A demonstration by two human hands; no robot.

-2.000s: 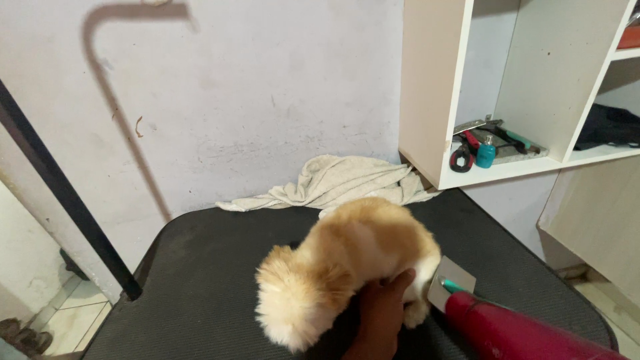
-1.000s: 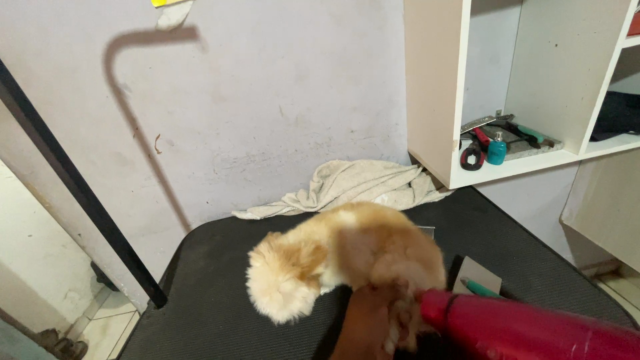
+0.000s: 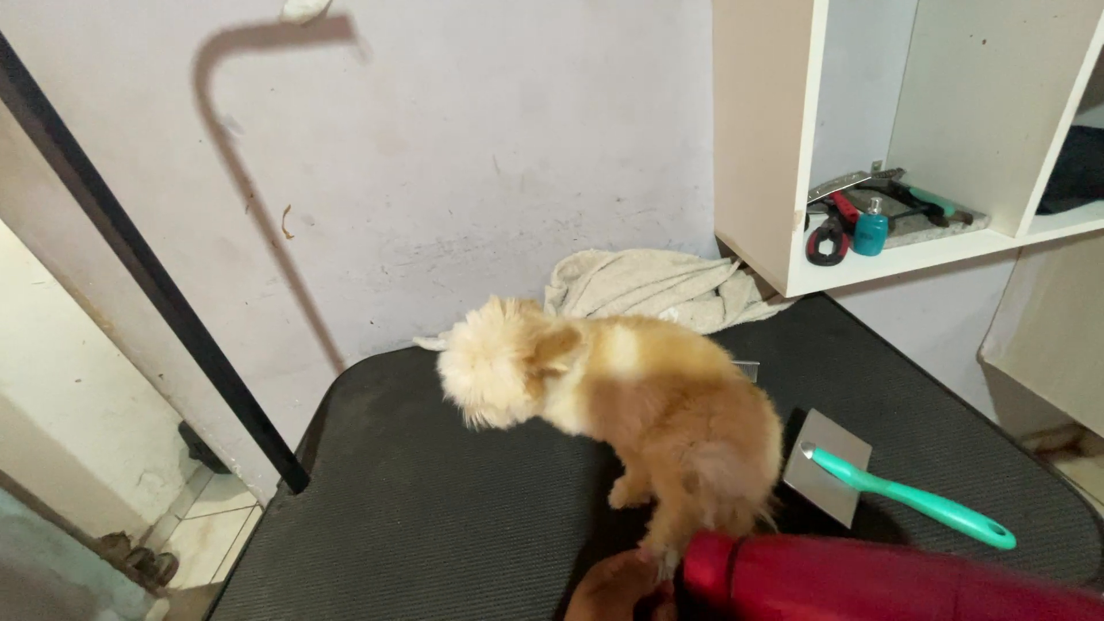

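Note:
A small cream and tan dog [image 3: 681,405] stands on the black ribbed mat of a table [image 3: 414,509], its head toward the left. At the bottom edge, my left hand [image 3: 612,586] has its fingers around the dog's lower hind leg; part of the hand is cut off by the frame. The barrel of a red hair dryer [image 3: 845,573] comes in from the lower right, its nozzle close to that leg. My right hand is out of view. A slicker brush with a turquoise handle [image 3: 931,507] lies right of the dog. Behind the dog, a metal comb [image 3: 747,371] is partly hidden.
A crumpled beige towel [image 3: 647,285] lies along the wall at the table's back edge. A black metal post [image 3: 172,293] rises at the left. At the upper right, a white shelf unit [image 3: 914,259] overhangs the table corner, holding a small turquoise bottle [image 3: 871,231] and grooming tools.
My left hand has gone from the dog's belly to its hind leg. The dog's head has lifted away from the near side toward the wall. The dryer no longer covers the brush handle.

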